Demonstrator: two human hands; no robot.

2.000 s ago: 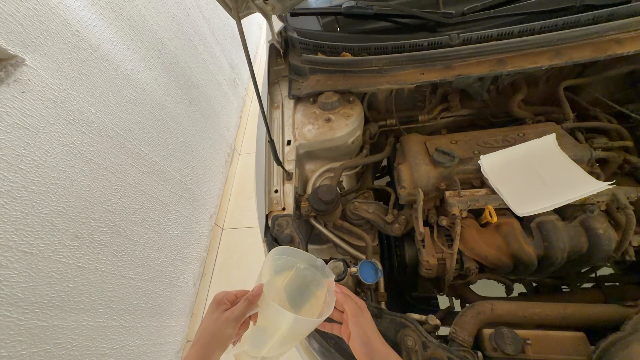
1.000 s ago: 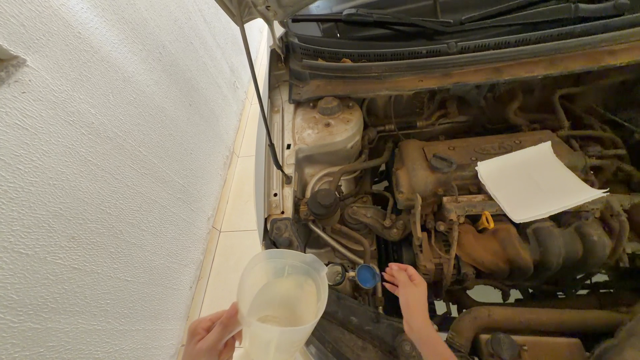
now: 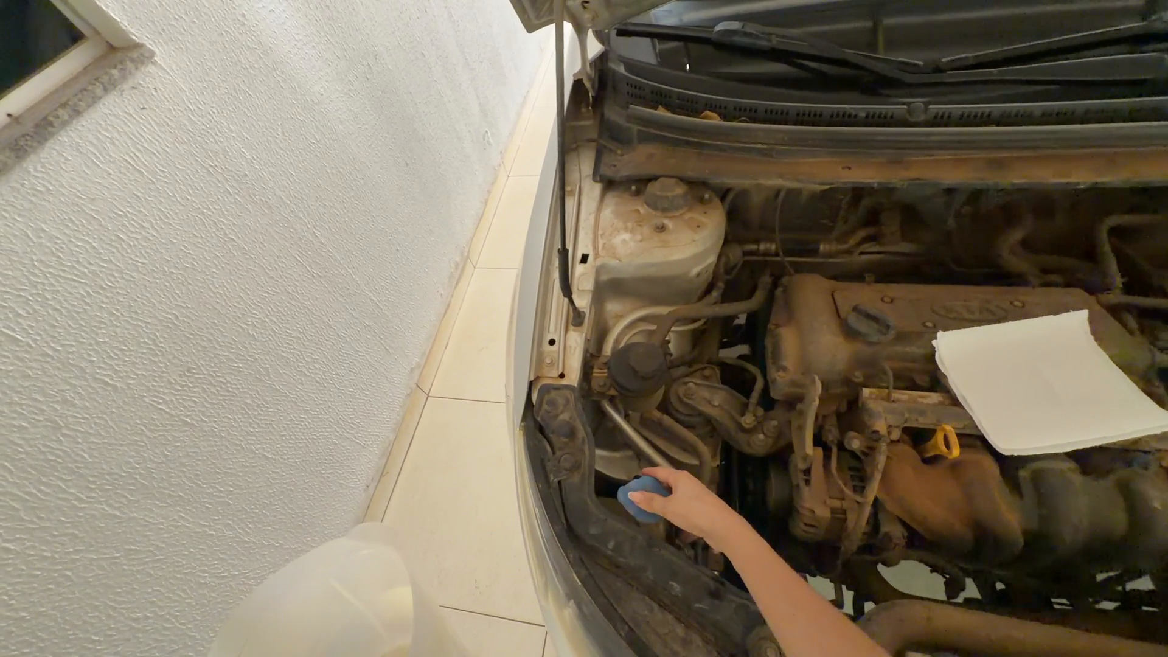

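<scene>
My right hand (image 3: pixel 686 507) reaches in from the lower right, its thumb and fingers on a blue reservoir cap (image 3: pixel 638 501) at the front corner of the engine bay. The filler neck is hidden beneath the cap and my fingers, so whether the cap is seated cannot be told. A translucent plastic jug (image 3: pixel 333 598) shows partly at the bottom left, over the tiled floor and beside the wall. My left hand is out of view, and how the jug is held is hidden.
Right of my hand lies the dirty engine (image 3: pixel 912 315), with white paper sheets (image 3: pixel 1049 383) on it and a yellow dipstick handle (image 3: pixel 943 443) nearby. A hood prop rod (image 3: pixel 562 182) stands behind. A textured white wall (image 3: pixel 274 274) runs along the left.
The blue cap was tipped open facing up beside the filler; my right hand has moved left onto it. The jug has moved left and down, and my left hand has left the view.
</scene>
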